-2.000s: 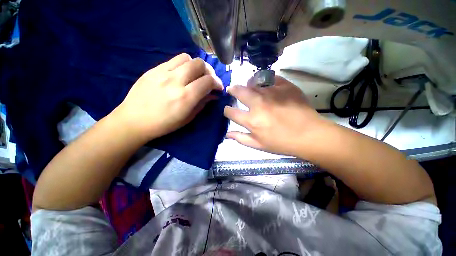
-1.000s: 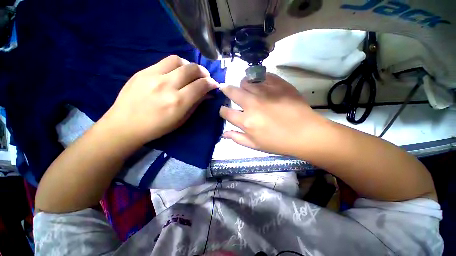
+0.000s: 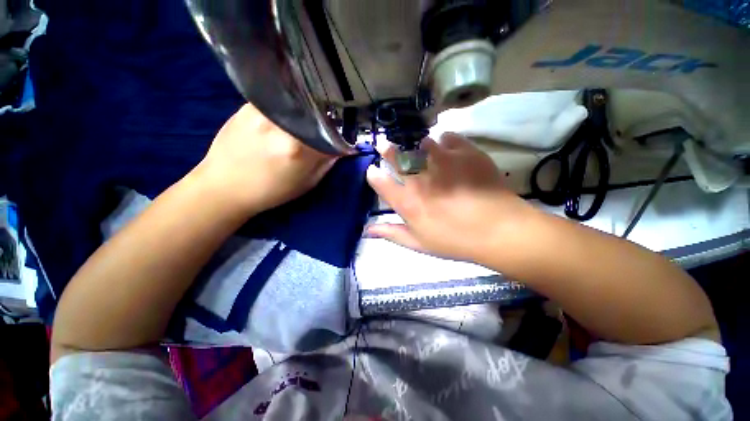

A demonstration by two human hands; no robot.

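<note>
A navy fabric panel lies left of the needle area, its right edge running down to the table front. A grey panel with navy stripes hangs at the front edge. My left hand holds the navy cloth near the needle, its fingertips partly hidden behind the machine head. My right hand is just right of the cloth edge, its index finger and thumb close to the fabric at the presser foot; whether it grips the cloth is unclear. The sewing machine head covers the needle area.
Black scissors lie right of my right hand, beside a white cloth bundle. A thin metal rod stands farther right. A measuring tape runs along the table front. A red-pink bin is below at left.
The view has shifted, so the machine head looms larger and lower. The navy edge and both hands are now closer to the needle area. More of the grey striped panel shows at the front.
</note>
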